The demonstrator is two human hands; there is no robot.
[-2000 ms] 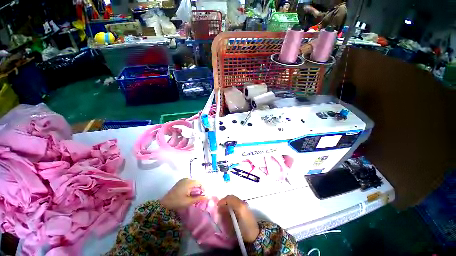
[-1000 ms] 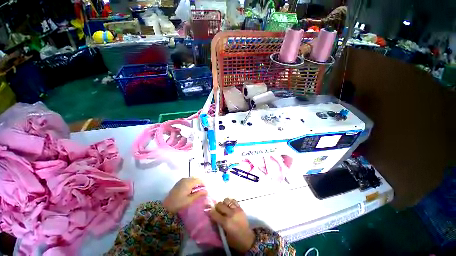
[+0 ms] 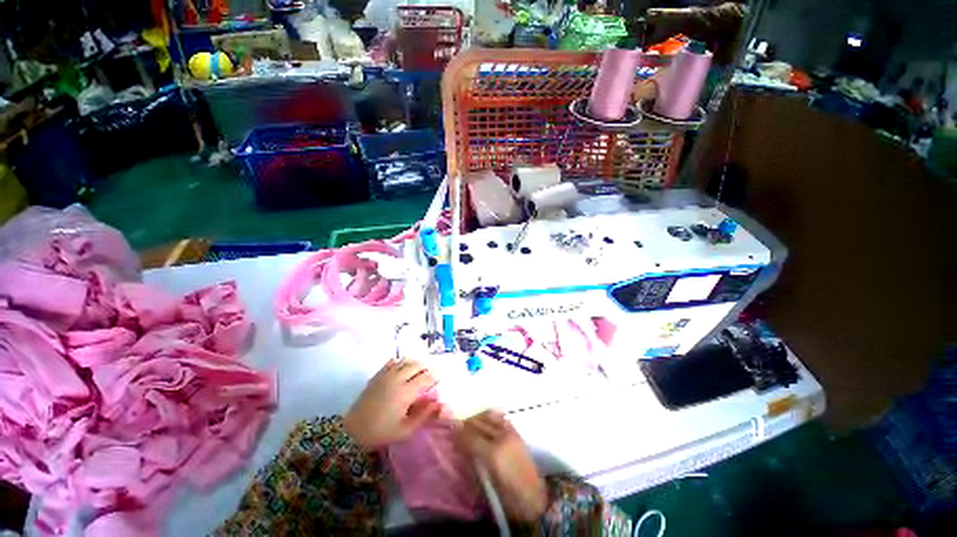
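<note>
My left hand (image 3: 390, 404) holds the upper left edge of a pink fabric piece (image 3: 432, 472) just in front of the needle area (image 3: 469, 348). My right hand (image 3: 495, 446) holds the piece's upper right side; its fingertips are blurred by glare. A narrow white elastic or cord (image 3: 493, 499) trails down from my right hand toward the bottom edge. The fabric hangs between both hands toward the table's front edge. Whether it lies under the presser foot cannot be told.
A heap of pink pieces (image 3: 136, 388) lies at left. Pink rings (image 3: 341, 285) lie behind the needle. Black snips (image 3: 512, 359) lie right of it, below the white sewing machine (image 3: 588, 283). A black slab (image 3: 687, 380) lies at right. An orange basket (image 3: 459, 136) and pink thread cones (image 3: 614, 84) stand behind.
The right hand has turned and shifted slightly, its fingers now closer to the fabric's top edge. The left hand is slightly higher. The camera view has shifted a little.
</note>
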